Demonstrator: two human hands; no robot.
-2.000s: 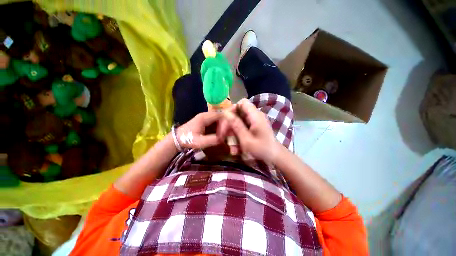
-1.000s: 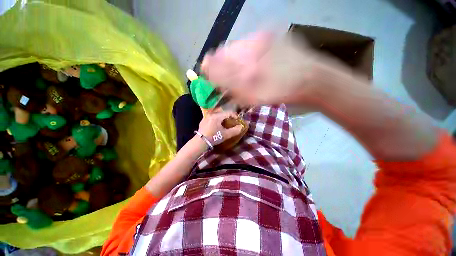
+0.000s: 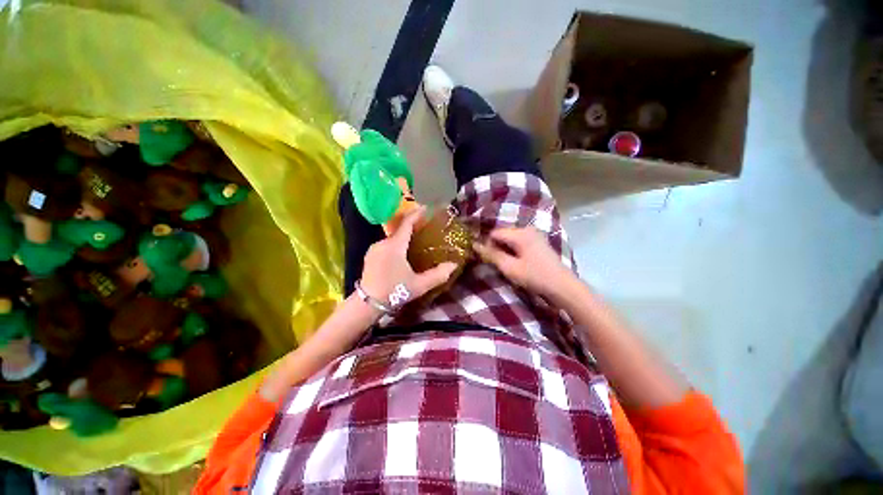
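A plush toy (image 3: pixel 376 184) lies over my lap, its green top with a pale-yellow tip pointing up and left. Its short orange stem meets a round brown base (image 3: pixel 442 244) with gold lettering. My left hand (image 3: pixel 399 266) holds the toy around the stem and base, thumb on the brown side. My right hand (image 3: pixel 518 256) is at the right edge of the base, fingertips pinched together against it. Needle and thread cannot be made out; what the right fingertips hold is too small to tell.
A large yellow sack (image 3: pixel 261 184) full of similar toys stands open at left. An open cardboard box (image 3: pixel 668 172) with several round items is on the floor at upper right. A checked apron (image 3: pixel 445 416) covers my lap. A grey sack edge shows at far right.
My right hand, raised and blurred a second ago, has come down to the brown base. My left hand still holds the toy, now turned so the gold lettering shows.
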